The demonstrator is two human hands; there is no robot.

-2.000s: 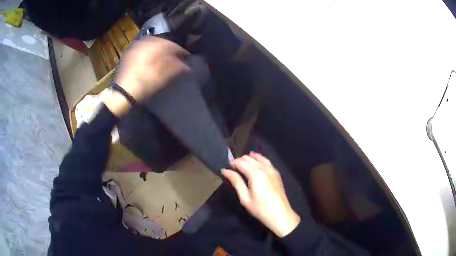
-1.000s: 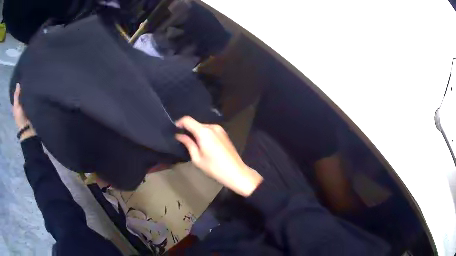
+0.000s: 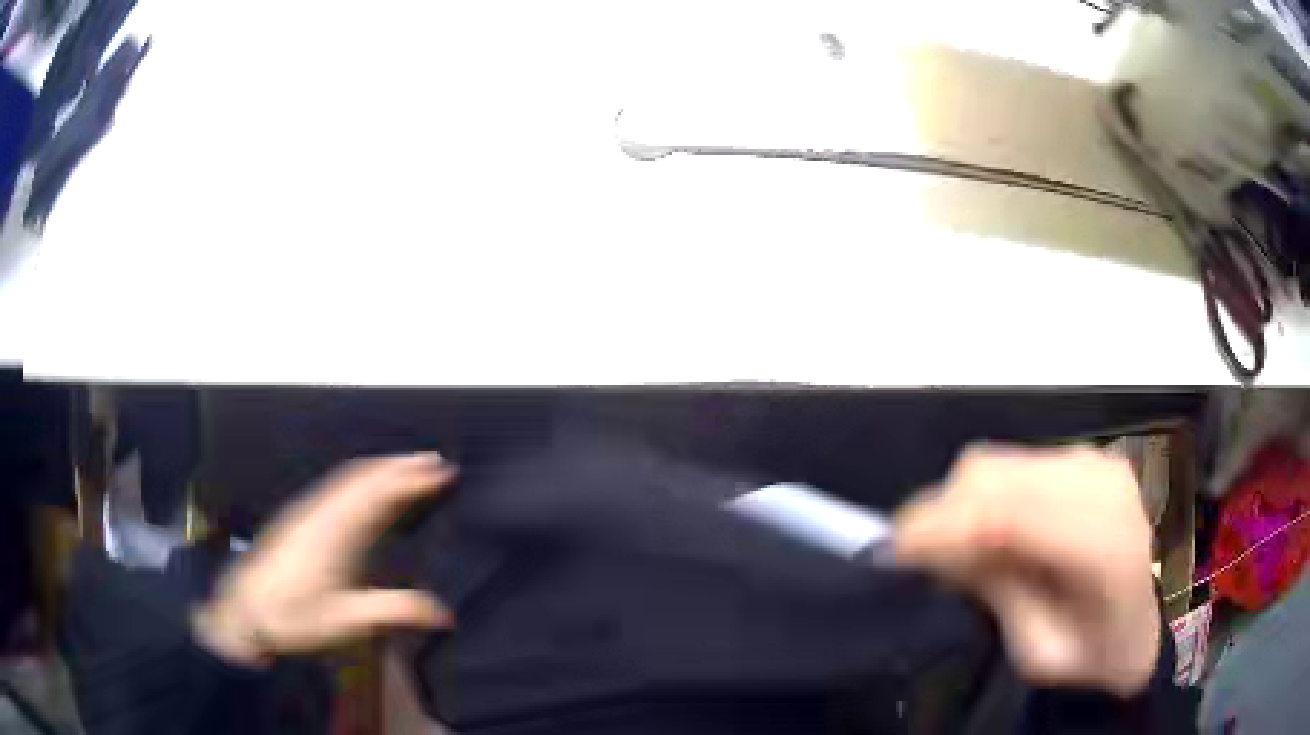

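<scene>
A dark cloth panel [image 3: 690, 589] is held up below the front edge of the table, blurred by motion. A white strip [image 3: 816, 520] shows at its upper right edge. My right hand [image 3: 1042, 553] is closed on the panel's right end, beside the white strip. My left hand [image 3: 331, 560] is at the panel's left side, blurred, with thumb and fingers spread apart and dark cloth beyond the fingertips. The panel's lower part is cut off by the frame.
The white machine table [image 3: 431, 216] spans the upper view. Scissors [image 3: 1238, 302] lie at its right edge, near the machine [image 3: 1192, 101]. Dark cloth [image 3: 86, 122] lies at the far left. A red bag [image 3: 1264, 531] is at the right, below table height.
The view has turned from the cloth pile at the left to the table. The panel has moved to in front of the table edge, with my hands now at its two sides.
</scene>
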